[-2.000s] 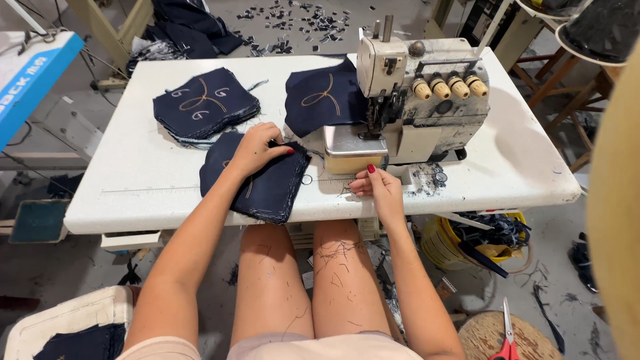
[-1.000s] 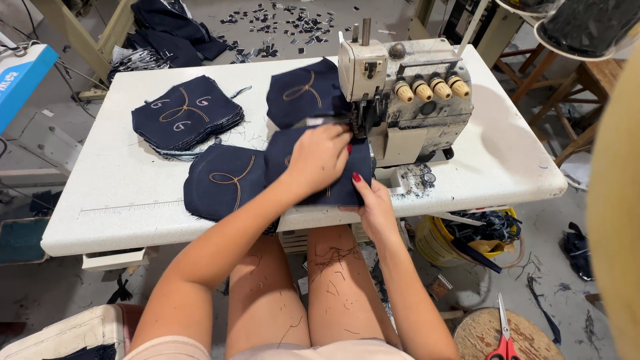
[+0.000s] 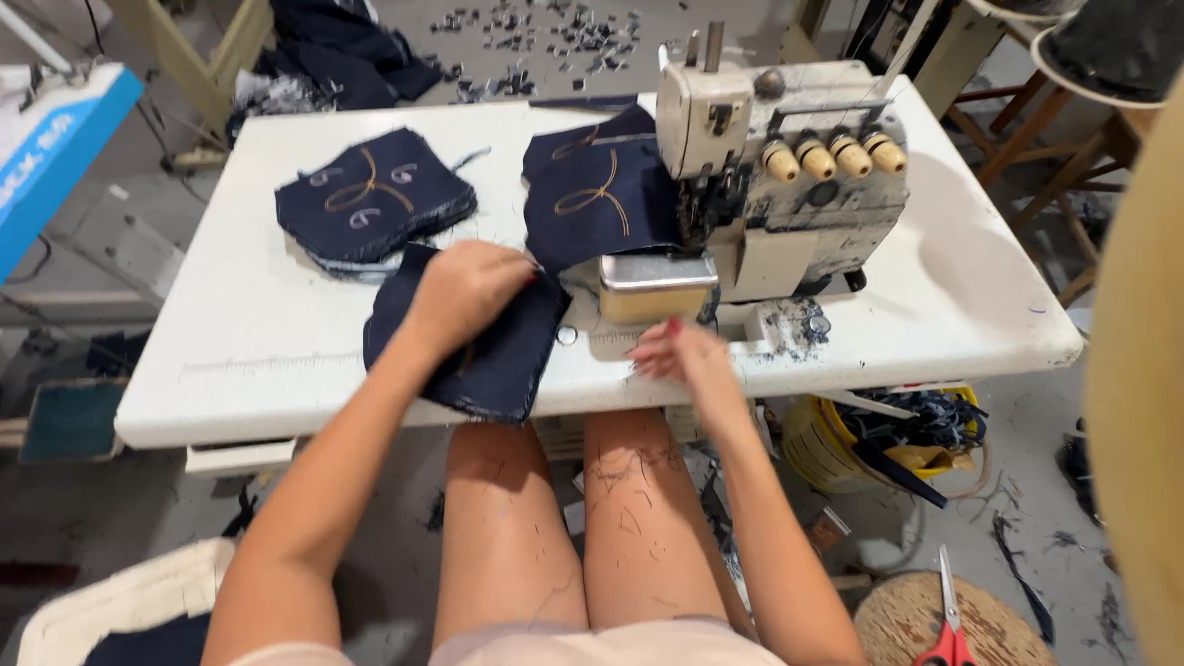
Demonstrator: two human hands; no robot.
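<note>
My left hand (image 3: 474, 291) lies over a stack of dark denim pieces (image 3: 499, 370) at the table's front edge, fingers bent at its upper corner; whether they grip is not clear. My right hand (image 3: 680, 356), slightly blurred, holds nothing, its fingers apart in front of the plate of the overlock sewing machine (image 3: 786, 185). One embroidered dark denim piece (image 3: 601, 199) lies flat with its right edge at the machine's needle area, overlapping another piece behind it. At the left, a pile of similar embroidered pieces (image 3: 370, 194) bears light chalk marks.
White sewing table (image 3: 240, 370) carries lint beside the machine. A yellow bucket of fabric scraps (image 3: 814, 444) stands below right. Red-handled scissors (image 3: 948, 610) lie on a round stool (image 3: 888, 615). A pale container with dark cloth (image 3: 139, 592) is at lower left; cuttings litter the floor.
Both hands have drawn back from the machine since one second ago, my left hand toward the left onto the front stack. The embroidered piece that was at the front left now lies at the needle area.
</note>
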